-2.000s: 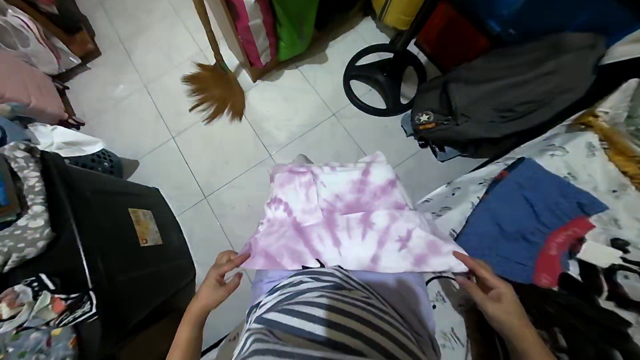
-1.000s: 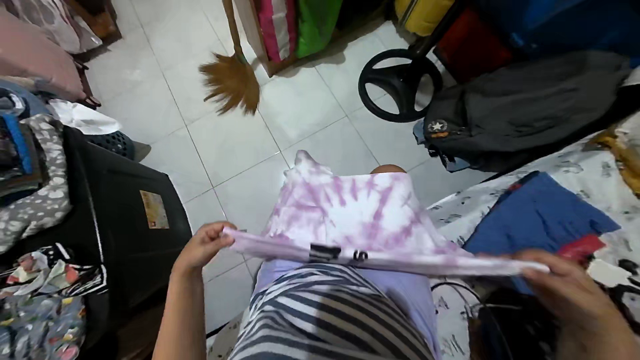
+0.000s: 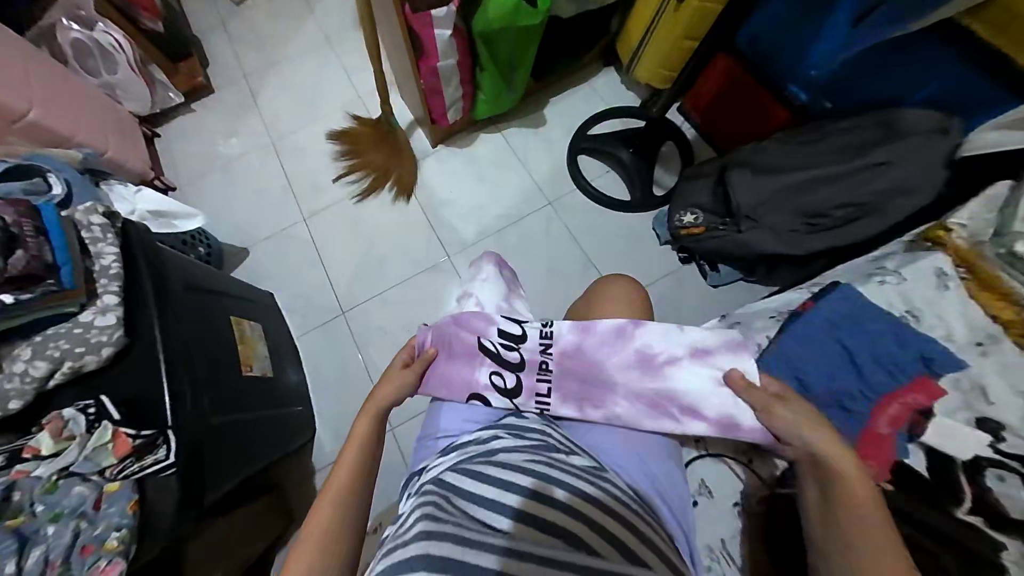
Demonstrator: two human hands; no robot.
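Observation:
A pink-and-white tie-dye garment [image 3: 640, 372], folded into a long band with black lettering near its left end, lies across my lap. My left hand [image 3: 404, 372] pinches its left end between thumb and fingers. The right end is gripped by my right hand [image 3: 780, 412], thumb on top and fingers partly hidden under the cloth. Another part of the tie-dye cloth [image 3: 492, 284] sticks out beyond the band over my left knee. My right knee shows bare beside it.
A black storage box [image 3: 216, 384] with clothes on top stands at left. A soft broom [image 3: 376, 156] rests on the tiles. Ahead are a black steering wheel [image 3: 628, 160] and a dark grey backpack [image 3: 816, 192]. Folded blue cloth [image 3: 856, 360] lies on the patterned sheet at right.
The garment was spread wide over my lap, then drawn narrow between my hands; now it is a folded band with its lettering showing. My right knee has come into fuller view.

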